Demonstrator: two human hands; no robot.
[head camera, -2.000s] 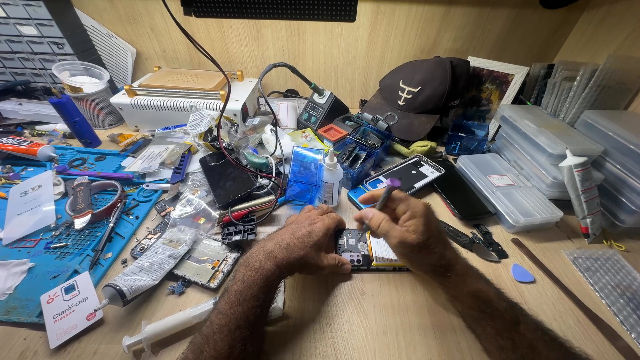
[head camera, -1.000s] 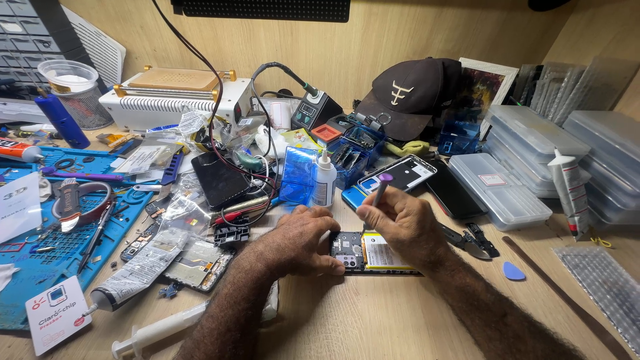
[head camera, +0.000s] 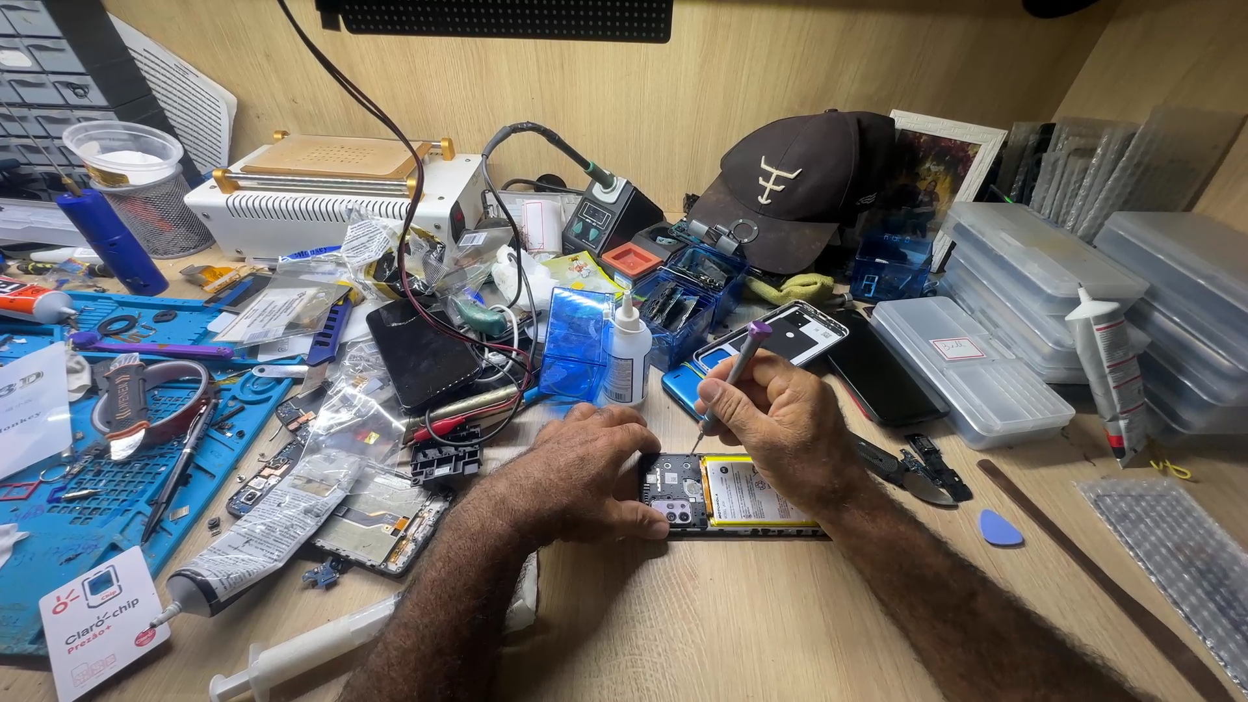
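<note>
An opened smartphone (head camera: 682, 483) lies on the wooden bench, its camera module at the left and its pale battery (head camera: 749, 490) at the right. My left hand (head camera: 585, 473) steadies the phone's left end, with the thumb at the lower edge near the cameras. In my right hand (head camera: 780, 419) is a precision screwdriver (head camera: 743, 361) with a purple cap, held tilted. Its thin tip points down at the phone's upper edge, just left of the battery; whether it touches a screw cannot be told. My right hand hides part of the battery end.
Behind the phone stand a white dropper bottle (head camera: 627, 356) and a blue plastic box (head camera: 575, 341). A phone frame (head camera: 780, 341) and a dark phone (head camera: 887, 375) lie at the right, near clear cases (head camera: 975, 380). A syringe (head camera: 312, 639) and a blue pick (head camera: 1000, 528) lie nearby.
The screwdriver in my right hand has moved to the phone's upper edge, left of the battery; one second ago it was held higher over the battery. My left hand has stayed on the phone.
</note>
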